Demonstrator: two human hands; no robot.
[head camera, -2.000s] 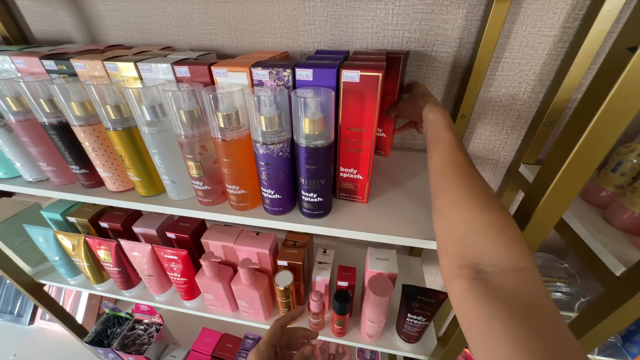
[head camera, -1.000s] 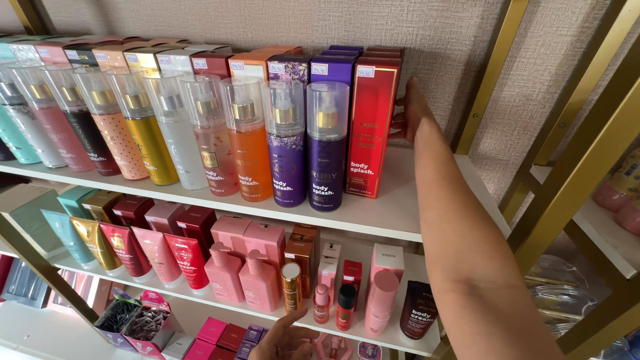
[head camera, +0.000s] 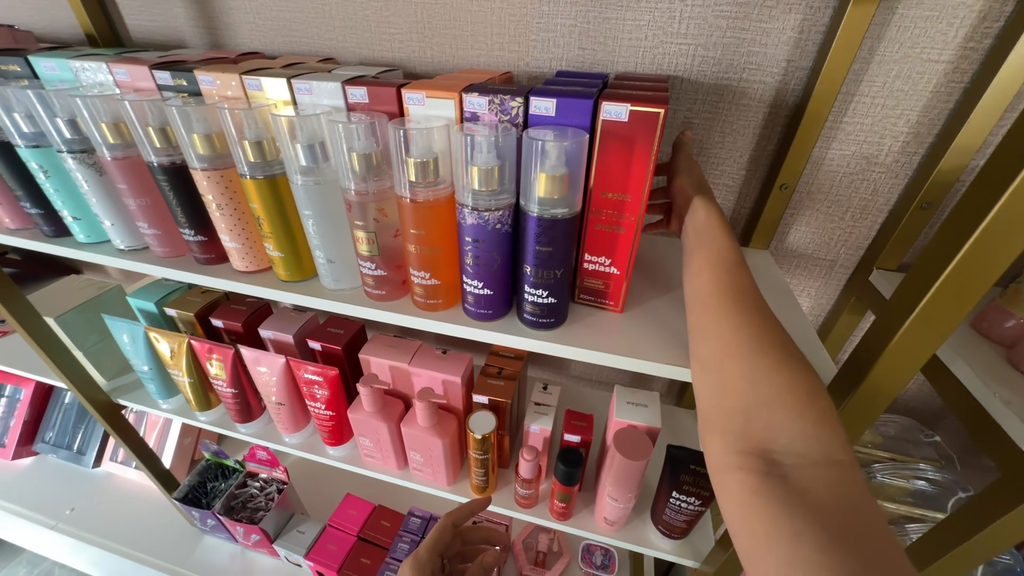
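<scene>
My right hand (head camera: 678, 188) reaches over the top shelf to the right side of a row of red body splash boxes (head camera: 620, 200); its fingers lie against or close beside the rear boxes, partly hidden. Left of the red boxes are a purple spray bottle (head camera: 552, 240) and an orange spray bottle (head camera: 428, 232), each with a clear cap, and boxes stand behind them. Low in the view, my left hand (head camera: 460, 540) has its fingers apart, in front of the middle shelf below a gold-capped bottle (head camera: 482, 452). Nothing shows in its grip.
Body cream tubes (head camera: 320, 404), pink pump bottles (head camera: 432, 440) and a dark cream tube (head camera: 680, 492) line the middle shelf (head camera: 512, 512). Gold metal uprights (head camera: 816, 120) frame the shelves at the right. Open cartons of small items (head camera: 252, 496) and small pink boxes (head camera: 350, 514) are lower down.
Two seconds ago a red box stood out of line to the right at the back, by my right hand. The red boxes now stand in one row. The view has shifted left.
</scene>
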